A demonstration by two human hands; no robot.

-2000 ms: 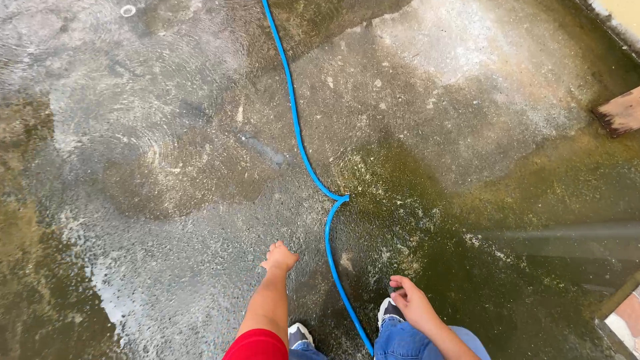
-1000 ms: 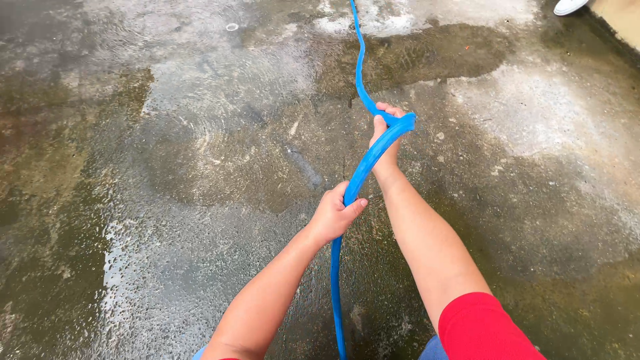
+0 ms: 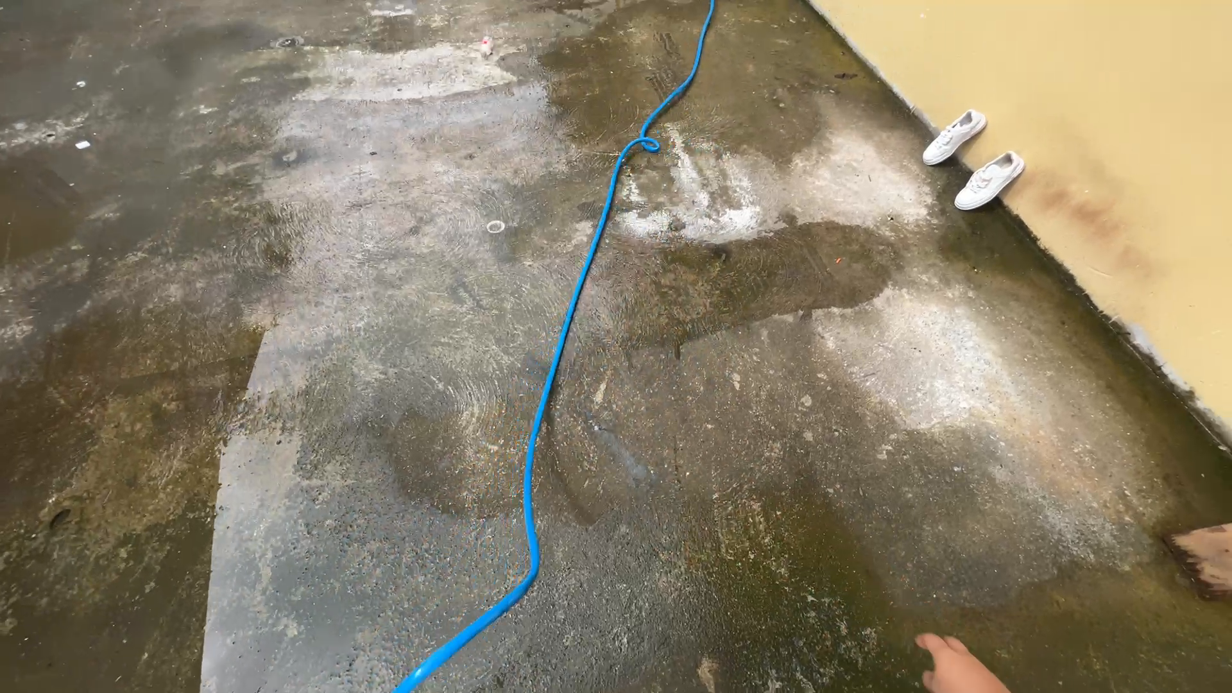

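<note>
A blue hose point(image 3: 578, 289) runs from the top of the view down to the bottom edge left of centre, with a small loop in it near the top. Only part of my right hand point(image 3: 953, 664) shows, at the bottom right, well to the right of the hose; its visible fingers are apart and touch nothing. My left hand is out of view, so whether it holds the hose below the frame is hidden.
Wet, stained concrete floor point(image 3: 731, 423) surrounds the hose. Two white shoes point(image 3: 989, 181) lean at the base of the yellow wall point(image 3: 1107, 115) on the right. A flat brown piece point(image 3: 1208, 558) lies at the right edge. A small white ring point(image 3: 496, 227) is left of the hose.
A second ago both hands held the hose around a kink. The right hand has let go, the left has left the view, and the kink there is gone. The view reaches farther ahead.
</note>
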